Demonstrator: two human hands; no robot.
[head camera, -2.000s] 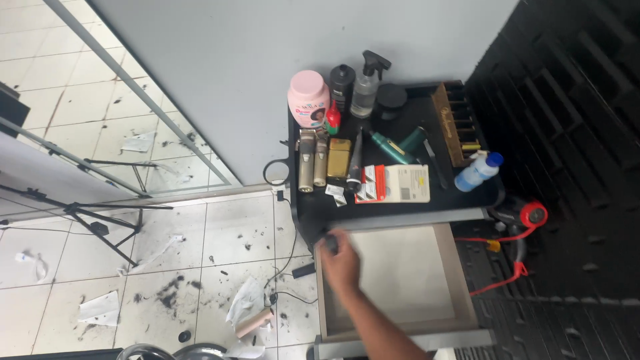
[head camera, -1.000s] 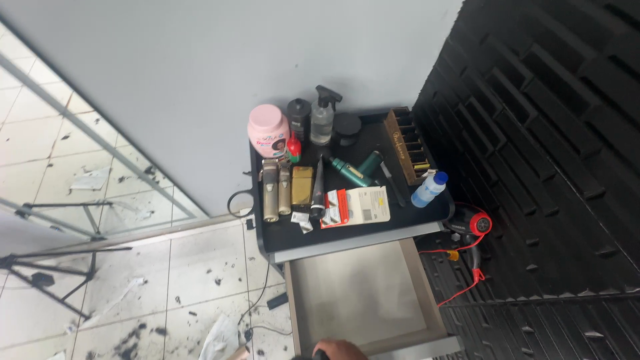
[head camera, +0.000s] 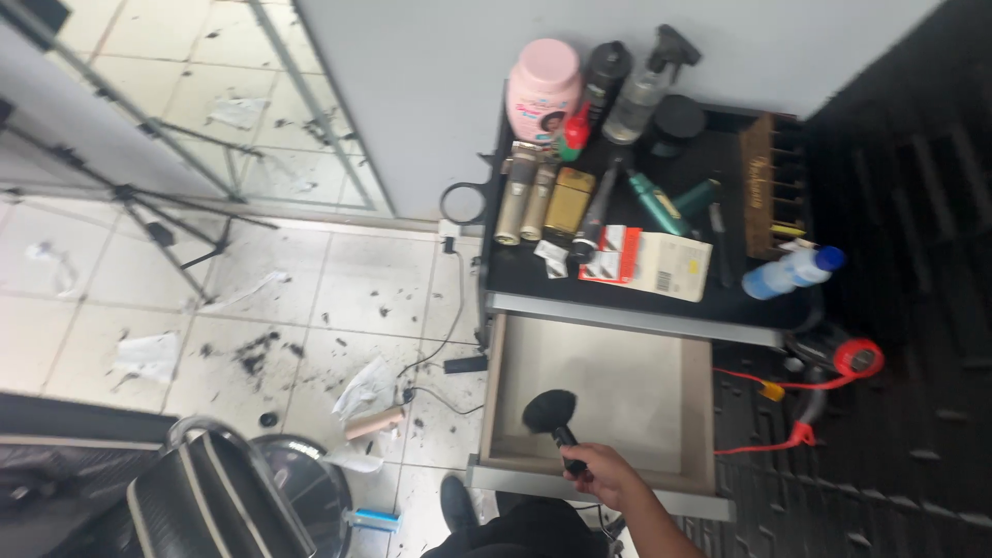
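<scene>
A black neck duster brush (head camera: 550, 412) is in my right hand (head camera: 604, 474), gripped by its handle, bristles up over the front of the pulled-out drawer (head camera: 604, 387). My left hand is out of view. On the black trolley top (head camera: 535, 279) above the drawer lie metallic hair clippers (head camera: 518, 194), a gold shaver (head camera: 570, 201), a dark trimmer (head camera: 597, 213), a green tool (head camera: 657, 203) and a red and cream card pack (head camera: 670, 266). Behind them stand a pink jar (head camera: 545, 91), a black bottle (head camera: 607, 74), a spray bottle (head camera: 639, 97) and a black jar (head camera: 676, 124).
A wooden rack (head camera: 759, 186) and a blue-capped bottle (head camera: 790, 273) occupy the trolley's right side. A hair dryer (head camera: 845, 354) with red cord hangs beside it. Lower left is a barber chair (head camera: 209, 496). Hair clippings and tissues (head camera: 370, 387) litter the tiled floor, near a tripod (head camera: 167, 232).
My right hand was at the drawer's left edge two seconds ago, then low at the frame's bottom. Now it holds the brush over the drawer's front, with the bristles in sight.
</scene>
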